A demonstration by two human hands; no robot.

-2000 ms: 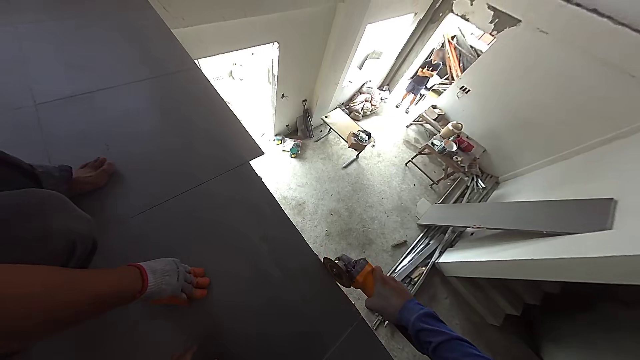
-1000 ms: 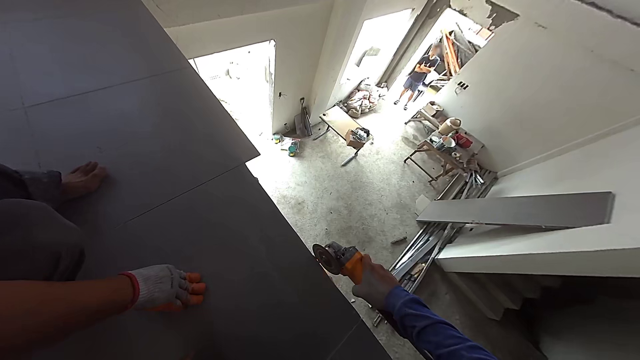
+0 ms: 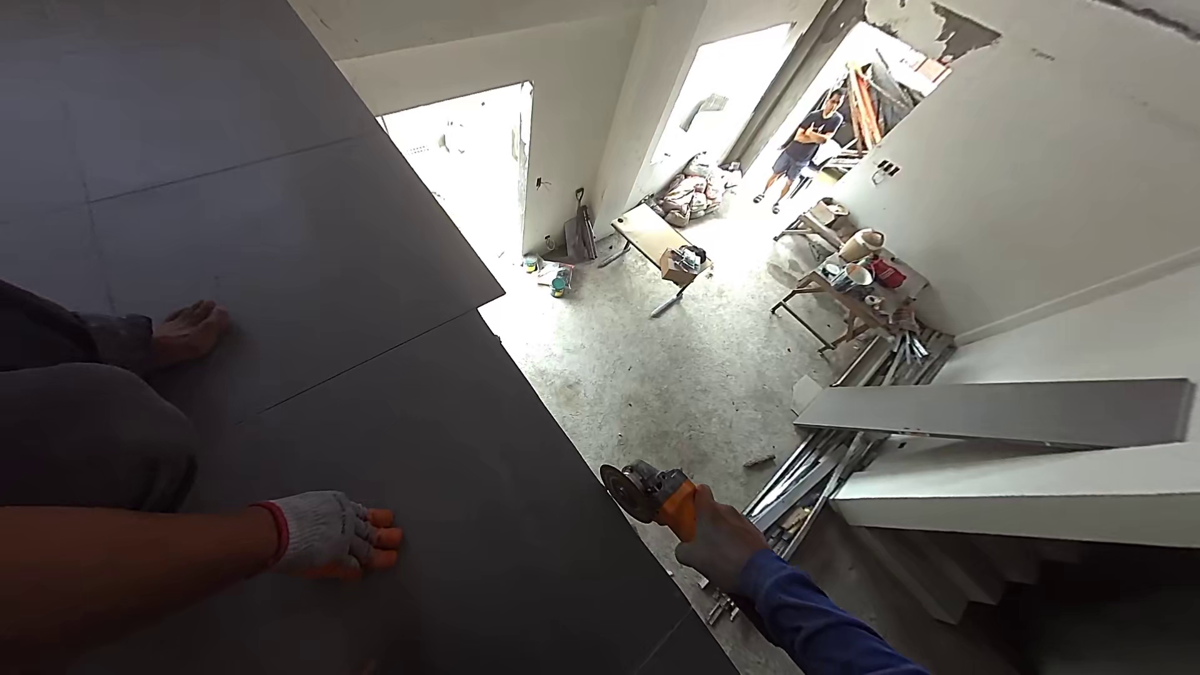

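My left hand (image 3: 333, 534), in a white knitted glove with orange fingertips, rests palm down on the dark grey floor panels (image 3: 450, 441), holding nothing. My right hand (image 3: 720, 542), bare below a blue sleeve, grips the orange body of an angle grinder (image 3: 677, 504) out past the panels' edge. The grinder's disc (image 3: 630, 492) is close to that edge; whether they touch I cannot tell. A straight seam runs across the panels to a small step in their edge.
Beyond the edge is a drop to a concrete floor (image 3: 656, 375) far below. Down there are metal profiles (image 3: 816, 478), a cluttered trestle table (image 3: 848, 295), a bench (image 3: 652, 234) and a person (image 3: 809, 145) in a doorway. A long grey board (image 3: 994, 412) lies at the right. My bare foot (image 3: 192, 330) is at left.
Between the earlier frames my right hand shifted the grinder slightly left and up; it stays beside the panel edge. My left hand remains flat on the panel.
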